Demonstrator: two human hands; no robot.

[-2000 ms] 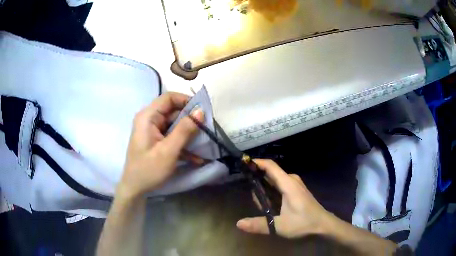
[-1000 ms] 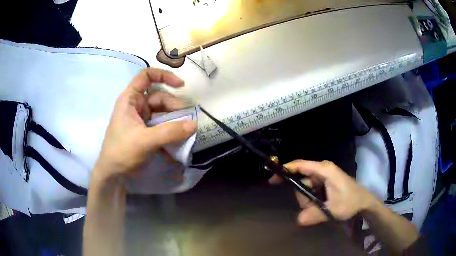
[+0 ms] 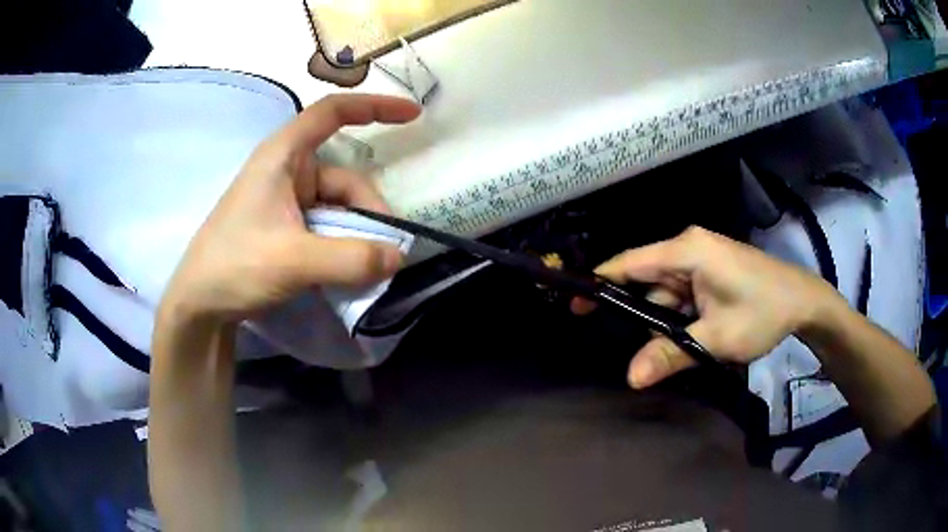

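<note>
My left hand (image 3: 270, 229) pinches the corner of a white garment panel (image 3: 361, 300) between thumb and fingers, with its index finger raised. A stitch line and a black edge show on the held corner. My right hand (image 3: 717, 301) holds black scissors (image 3: 520, 264) by the handles. The blades look closed together and lie along the upper edge of the held corner, near my left fingers. Whether they touch the cloth I cannot tell. A small white cut scrap (image 3: 418, 78) lies on the table above my left hand.
The white table has a measuring tape (image 3: 624, 153) along its front edge and a tan plate (image 3: 390, 23) at the top. Black cut panels (image 3: 73, 36) lie upper left. White cloth with black strips (image 3: 868, 249) hangs at the right. A teal tray (image 3: 911, 54) is at the table's right end.
A small triangular scrap has come off onto the table. The scissors have swung flatter and my right hand has moved right and up. My left hand has moved left and up, its index finger lifted.
</note>
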